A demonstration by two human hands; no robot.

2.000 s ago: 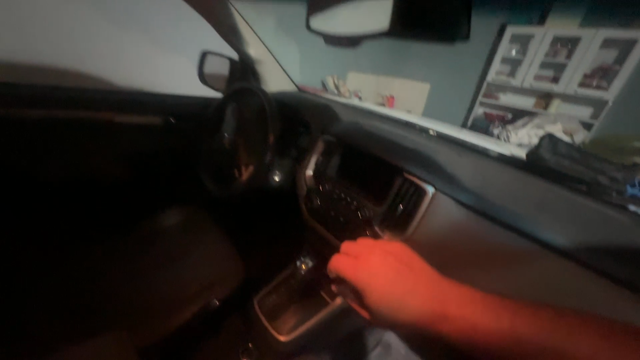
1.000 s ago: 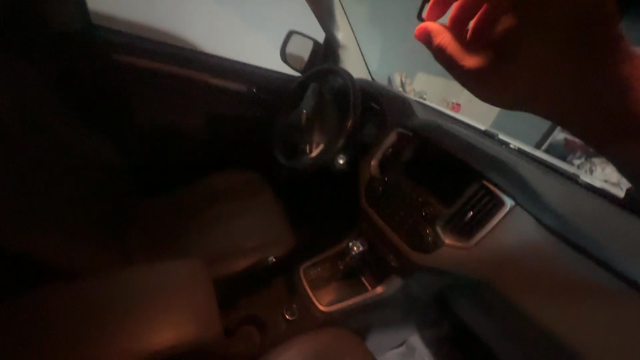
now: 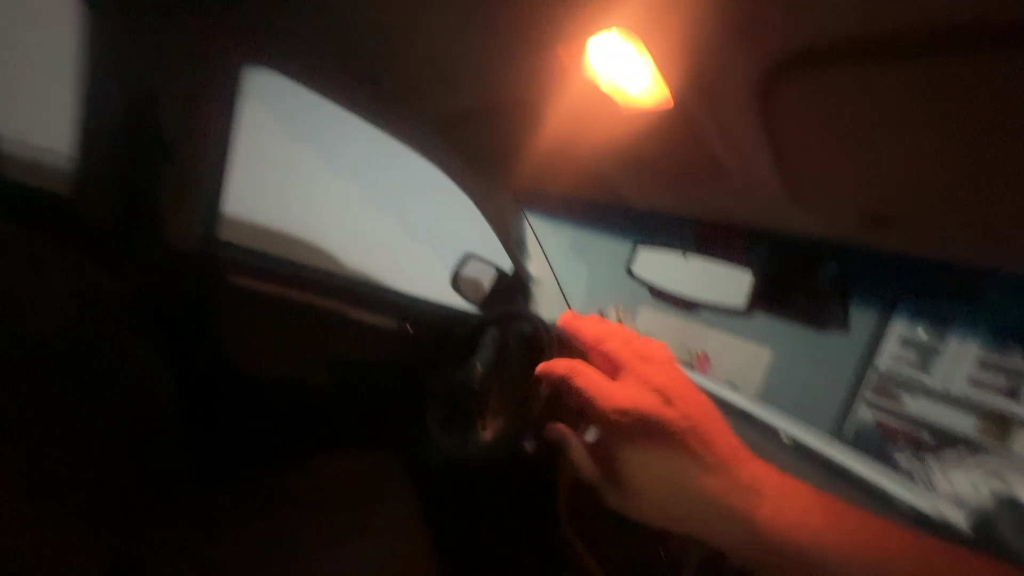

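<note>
My right hand (image 3: pixel 640 400) reaches in from the lower right, its back toward me and lit red. The fingers are bent and point left, with the thumb below them. Blur and shadow hide whether anything is between them. A thin dark line runs down to the fingertips in the view; whether they touch it is unclear. Just left of the fingers, further off, is a dark steering wheel (image 3: pixel 500 384). A lit orange interior lamp (image 3: pixel 628 70) glows on the car's ceiling above the hand. My left hand is out of view.
A rear-view mirror (image 3: pixel 692 276) hangs at the windshield, right of the hand. A side mirror (image 3: pixel 478 278) shows by the left side window (image 3: pixel 344 192). The dashboard (image 3: pixel 800 436) runs behind my forearm. Beyond the glass stands a white shelf unit (image 3: pixel 944 384).
My right hand was low by the center console, then raised at the upper right, and is now in front of the windshield's left part. The view has swung upward, bringing in the lamp.
</note>
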